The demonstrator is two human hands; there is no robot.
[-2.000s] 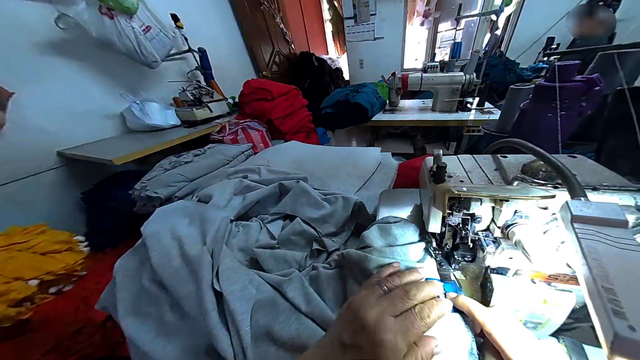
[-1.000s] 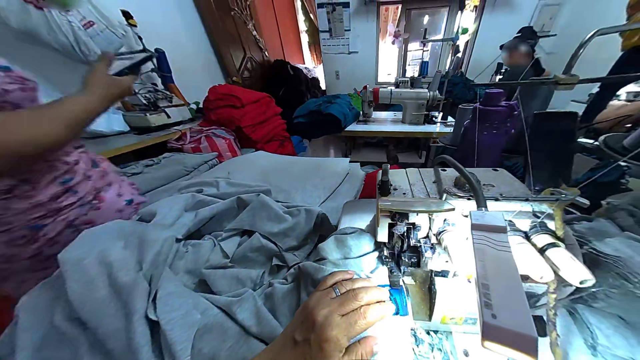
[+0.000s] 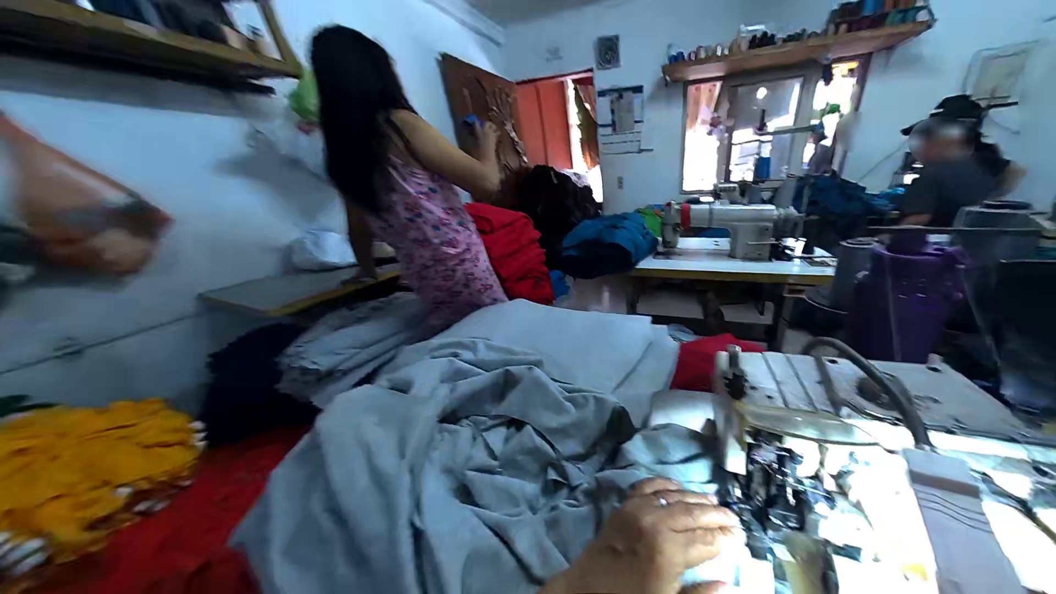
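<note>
My left hand [image 3: 660,540], with a ring on one finger, lies palm down on the grey fabric [image 3: 495,445], just left of the needle area of a sewing machine [image 3: 775,487]. Its fingers are spread a little and press the cloth rather than grip it. The grey fabric is bunched in loose folds left of the machine and runs up to the lit presser area. My right hand is out of the frame. Flat layers of grey cloth [image 3: 561,334] lie behind the bunched part.
Yellow fabric [image 3: 91,462] and red fabric [image 3: 190,528] lie at the lower left. A person [image 3: 437,223] in a floral dress stands at a side table [image 3: 272,293]. A second sewing machine [image 3: 734,223] stands on a table behind. Another person [image 3: 949,173] is at the far right.
My right hand, at the machine two seconds ago, has left the view. My left hand stays on the cloth. The person in the floral dress, absent at first, came in at the left.
</note>
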